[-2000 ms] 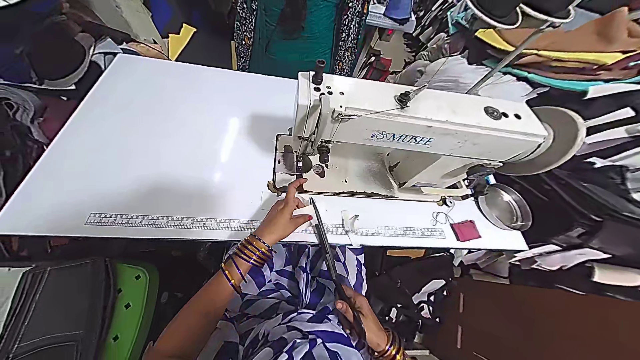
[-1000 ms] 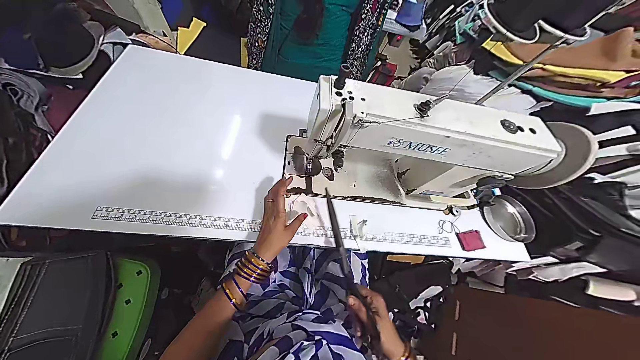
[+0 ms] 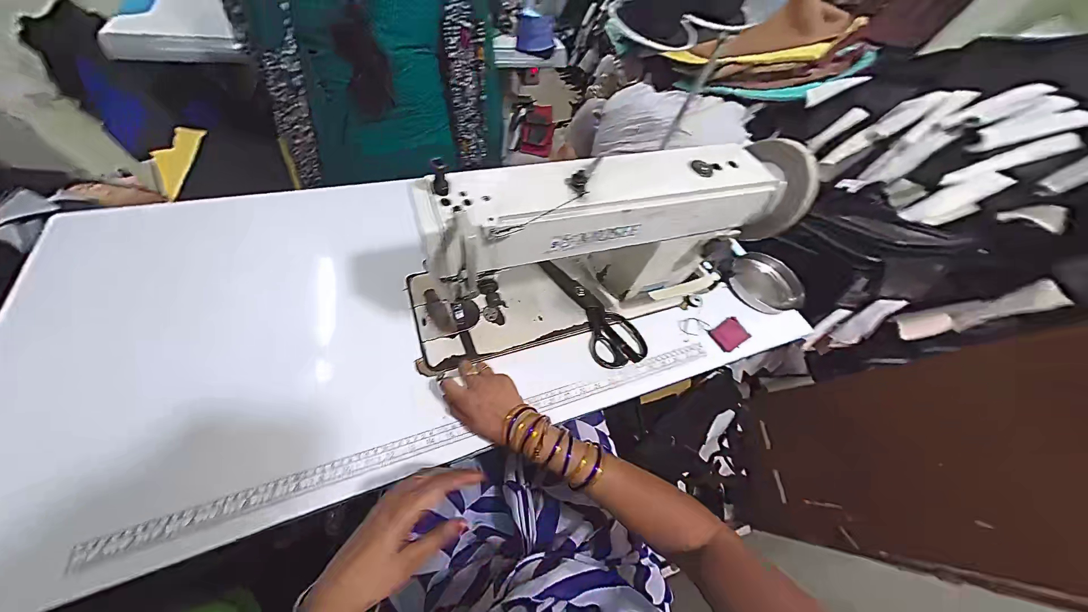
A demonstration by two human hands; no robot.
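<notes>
My right hand point(image 3: 484, 399) reaches across from the lower right, its fingertips low at the front left corner of the bed of a white sewing machine point(image 3: 612, 204). Whether anything small is between those fingers cannot be told. Below the table's front edge, my left hand point(image 3: 395, 531) is raised over my lap, fingers apart and holding nothing. Black-handled scissors point(image 3: 595, 314) lie on the machine bed, their handles reaching onto the table and blades pointing under the arm. The needle area is partly hidden by the machine head.
A printed measuring scale point(image 3: 297, 480) runs along the front of the white table point(image 3: 195, 323). At its right end are a dark red cloth piece point(image 3: 729, 334) and a round metal dish point(image 3: 767, 282). Fabric pieces point(image 3: 960, 153) are heaped beyond. A person in teal point(image 3: 391, 93) is behind the machine.
The scissors, earlier in my right hand, now lie on the machine bed. My right hand has come to the bed's front left corner; my left hand has drawn back off the table. The view has shifted.
</notes>
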